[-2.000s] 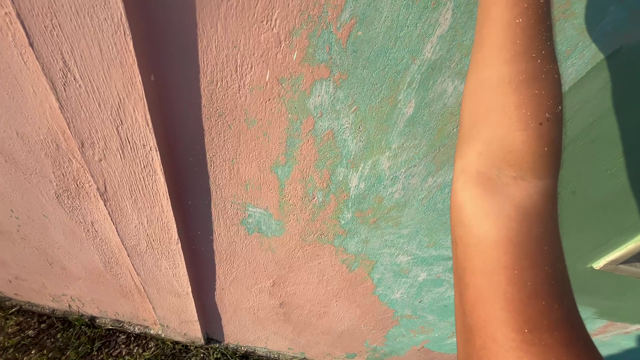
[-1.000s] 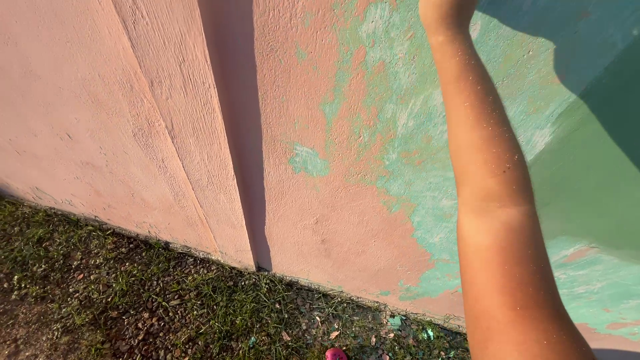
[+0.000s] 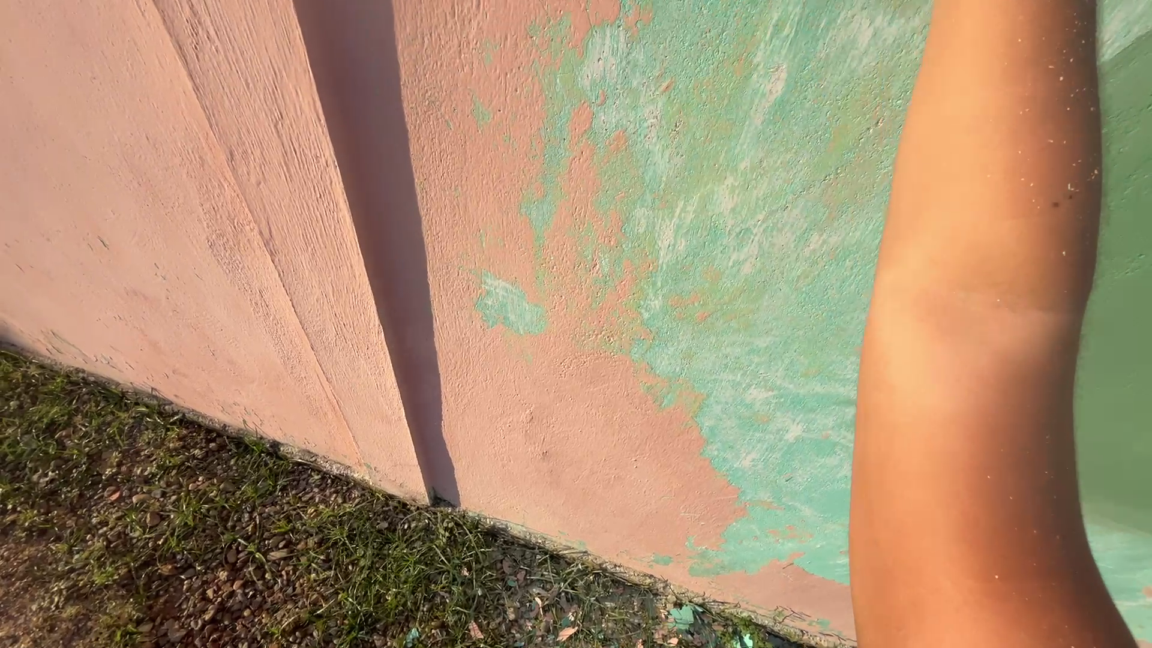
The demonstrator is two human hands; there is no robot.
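A bare arm, dotted with pale specks, rises along the right side of the head view and leaves at the top edge. Its hand is out of frame, so what it holds or touches is hidden. Behind the arm stands a textured wall with pink paint [image 3: 576,441] and a broad, ragged-edged area of turquoise-green [image 3: 765,270] with whitish streaks. A small separate turquoise patch [image 3: 510,304] shows within the pink. Neither of my hands is visible.
A raised pink pilaster [image 3: 270,180] casts a dark shadow strip on the wall. Grass and small stones [image 3: 270,549] run along the wall's foot, with turquoise paint flakes [image 3: 684,617] near the base. Darker green paint [image 3: 1116,315] lies right of the arm.
The wrist and part of the hand, seen at the top one second ago, are now out of frame. The arm spans more of the picture's height above the elbow crease.
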